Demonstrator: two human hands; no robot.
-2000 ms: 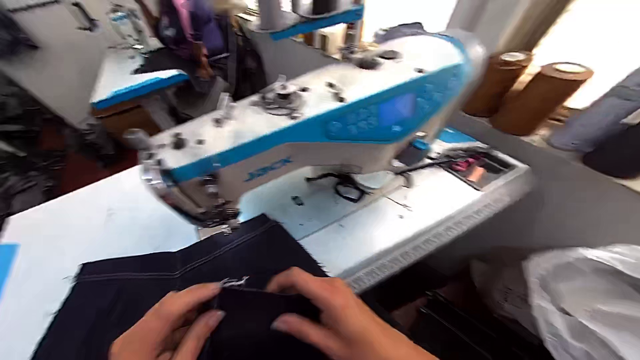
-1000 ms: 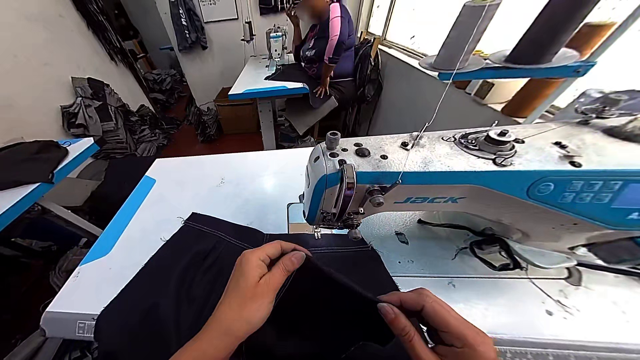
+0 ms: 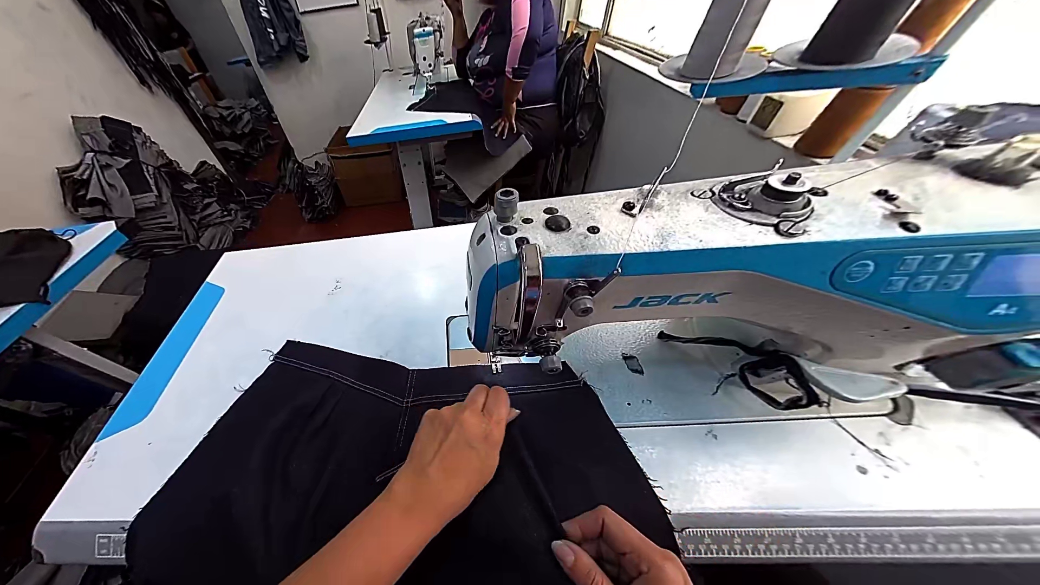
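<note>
Dark fabric pieces with light topstitching (image 3: 284,455) lie spread over the front of the white sewing table. Just below the presser foot (image 3: 496,363) of the Jack industrial sewing machine (image 3: 691,284), my left hand (image 3: 467,443) pinches a fold of the fabric, its fingertips near the double stitch line. Lower and to the right, my right hand (image 3: 617,548) grips the same fold between thumb and fingers. The fold runs slantwise between both hands. The top edge of the fabric lies at the presser foot; whether the foot is down on it, I cannot tell.
A ruler strip (image 3: 853,543) runs along the table's front edge. Black cord (image 3: 780,378) lies under the machine arm. Thread cones (image 3: 727,36) stand on a rack at upper right. Beyond, a person (image 3: 516,65) sits at another sewing table (image 3: 390,110). Fabric heaps (image 3: 154,191) lie at left.
My left hand has moved up along the fabric towards the presser foot, and my right hand sits lower on the fold. The view has swung strongly since the earliest frame.
</note>
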